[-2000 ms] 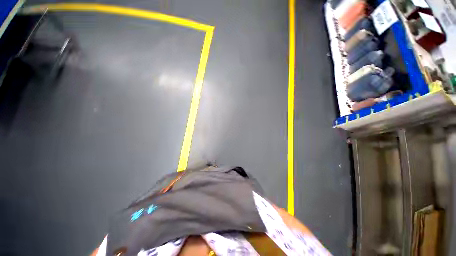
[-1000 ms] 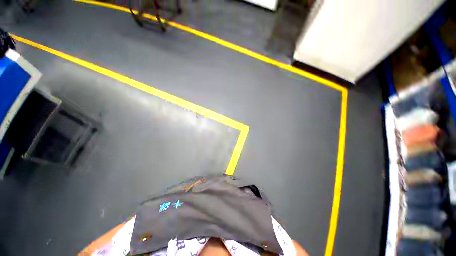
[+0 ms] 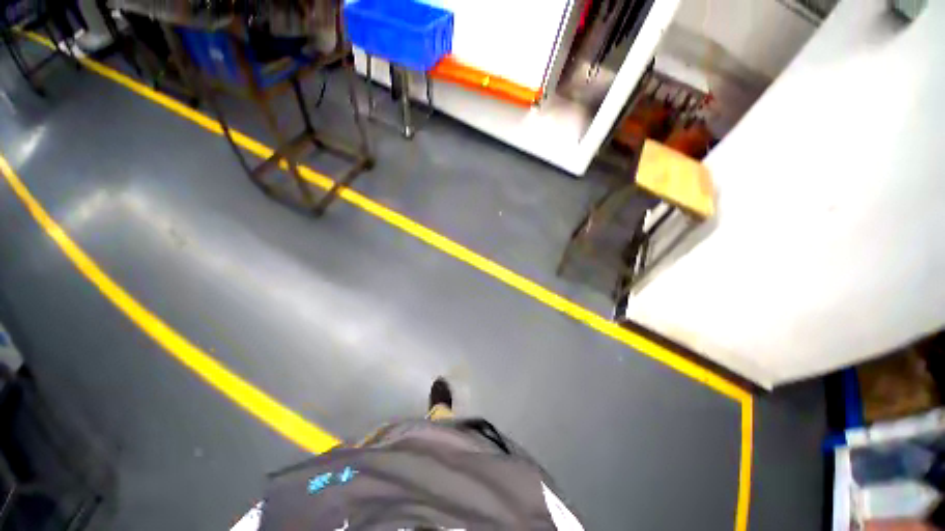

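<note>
Neither of my hands is in the picture. The dark grey apron [image 3: 414, 482] with blue embroidered characters covers my front at the bottom, with bits of white patterned sleeve at its sides. One dark shoe [image 3: 441, 393] shows on the grey floor just beyond the apron. The grey floor [image 3: 497, 384] with yellow lane lines lies nearest in front of me.
A wooden-topped stool [image 3: 676, 178] stands by a white wall [image 3: 819, 228] at the right. A brown metal frame [image 3: 311, 156] stands across the yellow line. A blue plastic bin [image 3: 400, 31] sits on a stand at the back. A rack corner [image 3: 896, 467] shows at lower right.
The view has moved over the floor. The stool, blue bin and brown frame have come into view, the rack has slid to the lower right, and a shoe now shows.
</note>
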